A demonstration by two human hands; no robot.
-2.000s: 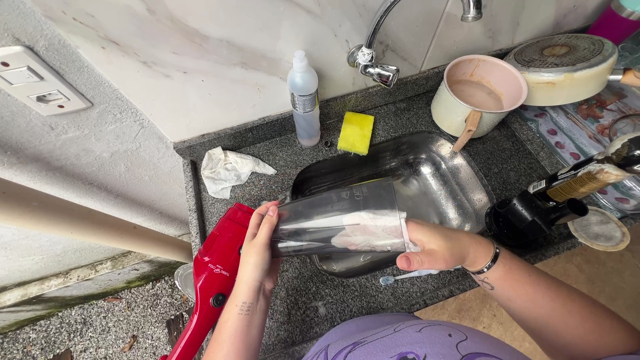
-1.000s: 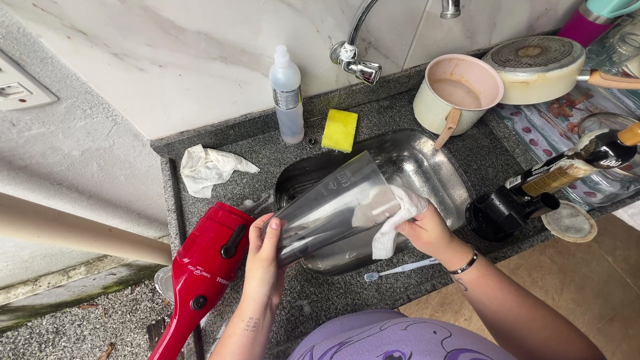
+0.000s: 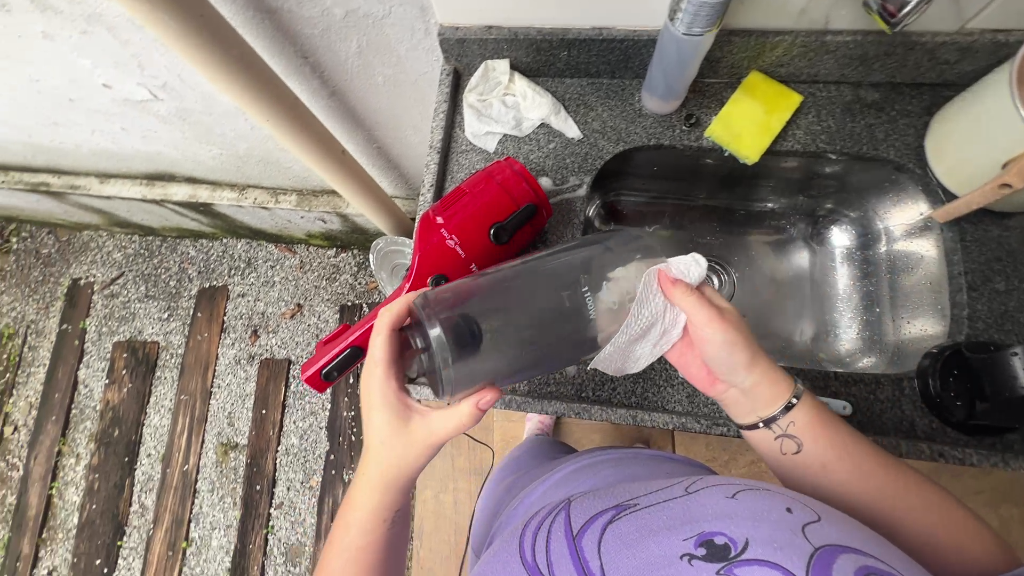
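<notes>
A clear smoky plastic vacuum-cleaner dust container [image 3: 520, 320] lies slantwise across the view, over the counter edge and the sink's near left corner. My left hand [image 3: 412, 400] grips its left end, thumb below and fingers partly hidden behind it. At the other end, my right hand [image 3: 712, 336] holds a white paper towel [image 3: 644, 324] against the container's open-looking wide part. Just behind the container, the red body of a handheld vacuum cleaner [image 3: 472, 220] rests at the counter's left end, its handle reaching out past the edge.
The steel sink [image 3: 872, 264] is at the right. Behind are a crumpled white cloth or towel [image 3: 512, 104], a plastic bottle [image 3: 680, 60] and a yellow sponge [image 3: 754, 116]. A pot [image 3: 976, 136] and a black part [image 3: 972, 388] stand right. A pipe [image 3: 280, 104] slants along the left wall.
The container's narrower end has turned from the right hand's side toward my left hand's palm, as far as the blur-free outline shows. The view has tilted down and left.
</notes>
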